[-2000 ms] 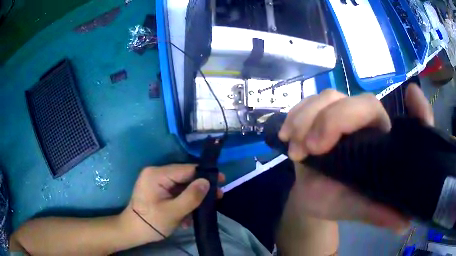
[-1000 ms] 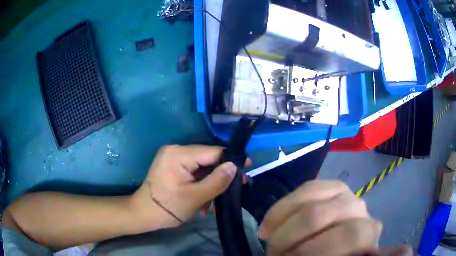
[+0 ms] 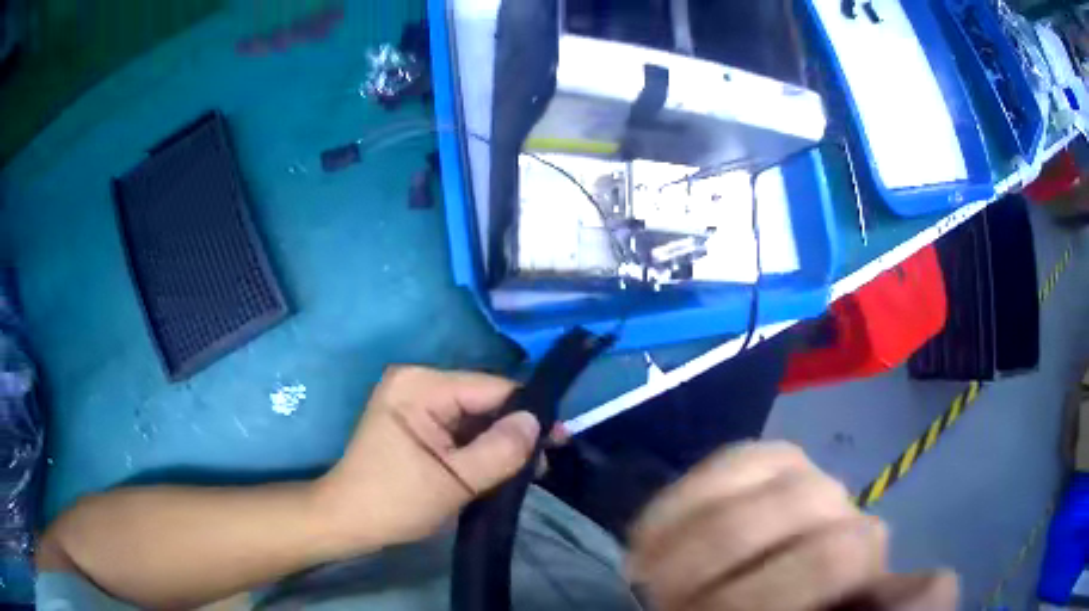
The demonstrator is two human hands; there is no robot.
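Observation:
My left hand (image 3: 436,448) grips the long black curved part (image 3: 487,543) at the bottom centre, thumb on top. The part's upper end points at the blue tray's front rim. My right hand (image 3: 758,525), blurred at the bottom right, is closed around the dark electric screwdriver (image 3: 615,483). The driver's front end is beside the black part, below my left thumb; its tip is hidden. The silver-white screw feeder (image 3: 717,105) stands in the blue tray (image 3: 705,322), with its shiny metal pick-up mechanism (image 3: 657,251) in front. A thin dark cord runs over the feeder's front.
A black grid tray (image 3: 203,251) lies left on the green bench. Small black parts (image 3: 340,158) and a silvery crumpled bag (image 3: 388,72) lie behind. Another blue tray (image 3: 937,197) is at the right. A red stool (image 3: 878,316) stands beyond the bench edge.
My right hand and the screwdriver have come from the feeder's front down beside the black part. The part's upper end now leans further right. The view has shifted.

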